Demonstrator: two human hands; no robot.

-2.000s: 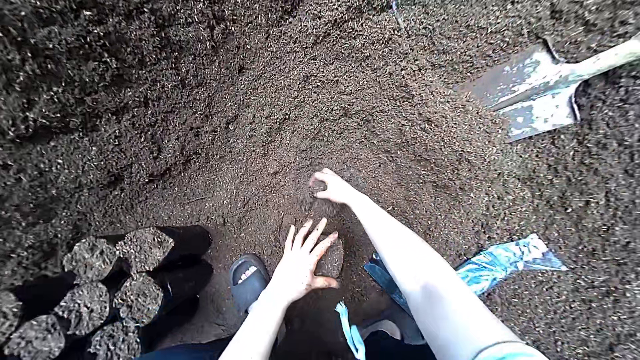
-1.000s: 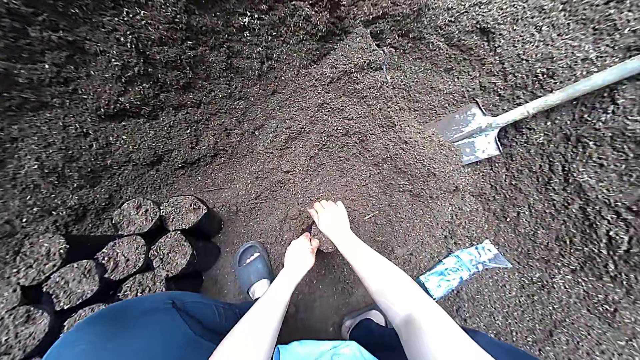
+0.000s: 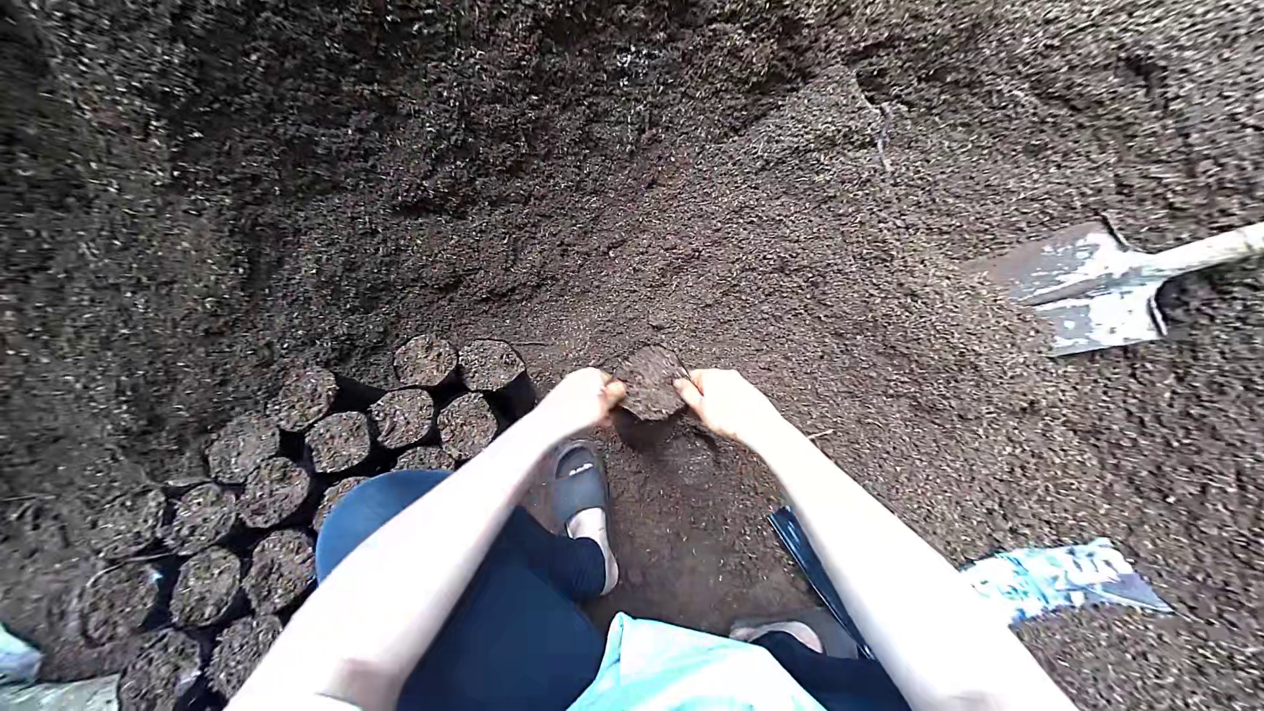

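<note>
A nursery grow bag filled with dark soil [image 3: 652, 382] is between my hands, its round top facing up. My left hand [image 3: 585, 399] grips its rim on the left side. On the opposite side, my right hand [image 3: 728, 403] pinches the rim with thumb and fingers. The bag's lower part is in shadow and hard to make out. Behind both hands rises a slope of loose dark soil mix [image 3: 691, 247].
Several filled black grow bags [image 3: 339, 441] stand packed together at the left. A shovel [image 3: 1096, 286] lies with its blade in the soil at the right. A blue and white plastic packet [image 3: 1071, 578] lies at the lower right. My sandalled foot [image 3: 583, 494] is just below my hands.
Two seconds ago my left hand was spread open beside the filled bag and my right hand was at the soil. Now both hands hold the bag's rim from opposite sides. The view has shifted.
</note>
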